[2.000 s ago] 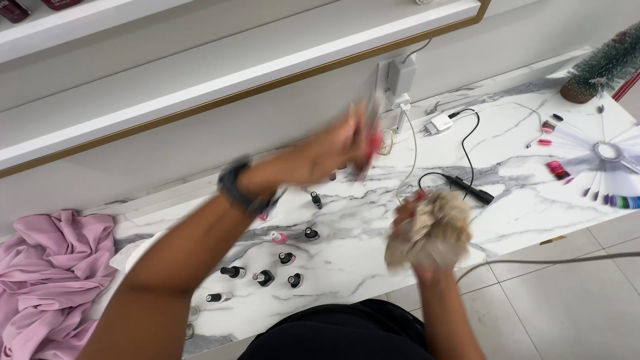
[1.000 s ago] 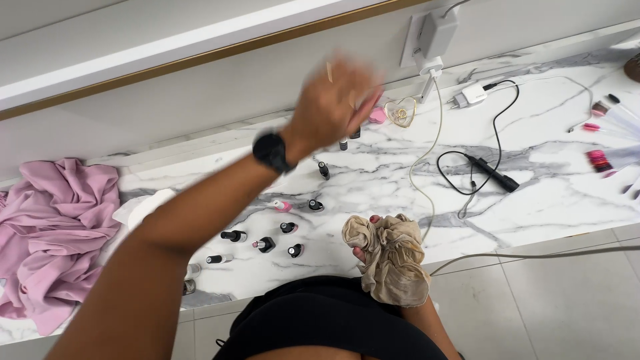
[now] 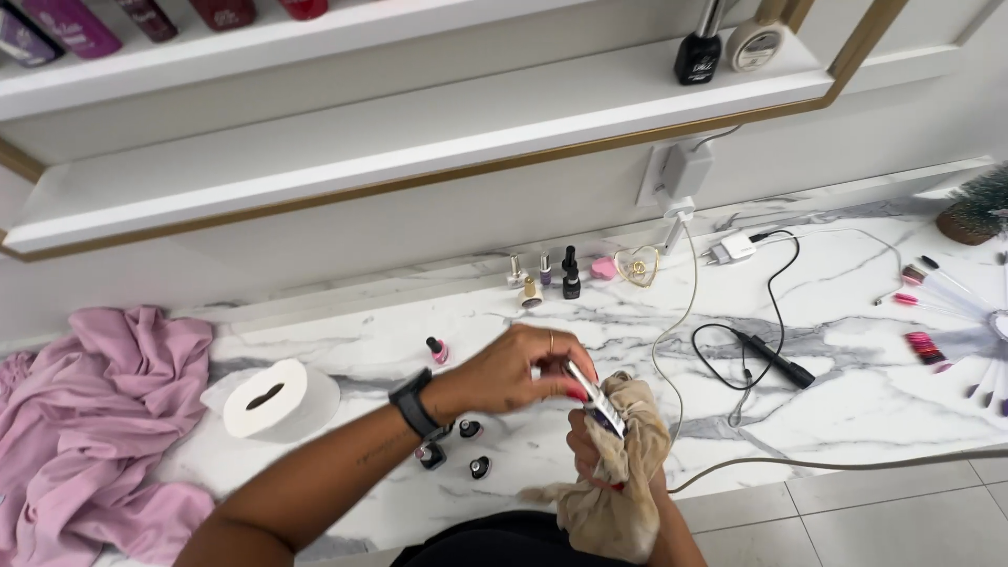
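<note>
My left hand point(image 3: 524, 370), with a dark watch on its wrist, holds a small nail polish bottle point(image 3: 605, 413) by its silvery cap. The bottle lies against a stained beige cloth point(image 3: 642, 425), which my right hand point(image 3: 587, 453) grips from below. Folds of cloth hide part of my right hand. On the marble-patterned counter, a pink polish bottle point(image 3: 437, 350) stands left of my left hand, and several dark-capped ones, among them one bottle point(image 3: 480, 467), stand below it. More small bottles, including a black one point(image 3: 571, 283), stand near the wall.
A white paper roll point(image 3: 303, 402) and pink fabric point(image 3: 102, 409) lie at left. Above is a gold-edged white shelf point(image 3: 394, 165) with bottles. To the right are a charger point(image 3: 732, 247), cables, a black handheld device point(image 3: 776, 361) and colour swatches point(image 3: 925, 350). A thick cable crosses the front edge.
My left hand has come down from near the wall to the cloth, and a bottle now shows in it. My right hand still holds the cloth. The view has shifted.
</note>
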